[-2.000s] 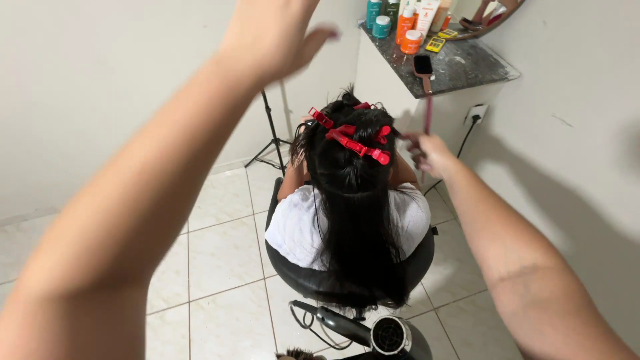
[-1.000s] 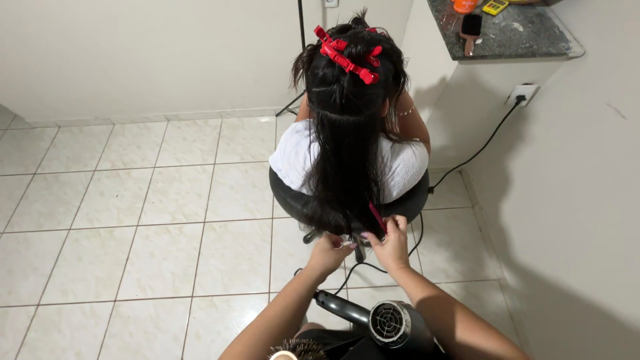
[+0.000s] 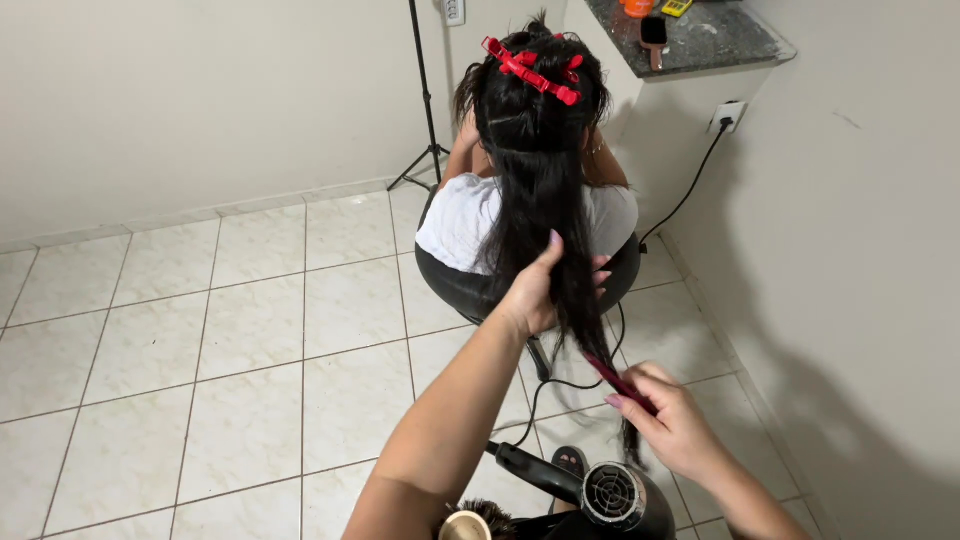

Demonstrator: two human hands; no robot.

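A person with long dark hair (image 3: pixel 536 184) sits with their back to me on a black chair (image 3: pixel 457 283). Red hair clips (image 3: pixel 532 71) hold the upper hair on the crown. My left hand (image 3: pixel 541 289) is closed around the loose lower hair from beneath, thumb on top and fingertips showing on the far side. Lower down, my right hand (image 3: pixel 664 412) grips a dark red comb (image 3: pixel 619 382), which lies against the hair near its ends. A black hair dryer (image 3: pixel 611 491) and a round brush (image 3: pixel 466 525) are at the bottom edge, close to my body.
A stone counter (image 3: pixel 720 45) at the upper right holds a brown hand-held item (image 3: pixel 654 43), an orange container (image 3: pixel 639 7) and a yellow item (image 3: pixel 676 7). A black cord (image 3: pixel 694 184) runs from the wall outlet (image 3: pixel 727 118) toward the floor. A black tripod stand (image 3: pixel 426 97) is near the back wall.
Two seconds ago my left hand was raised and my right hand held the comb beside the head. One second ago both hands were together at the hair ends; now the left is higher along the hair.
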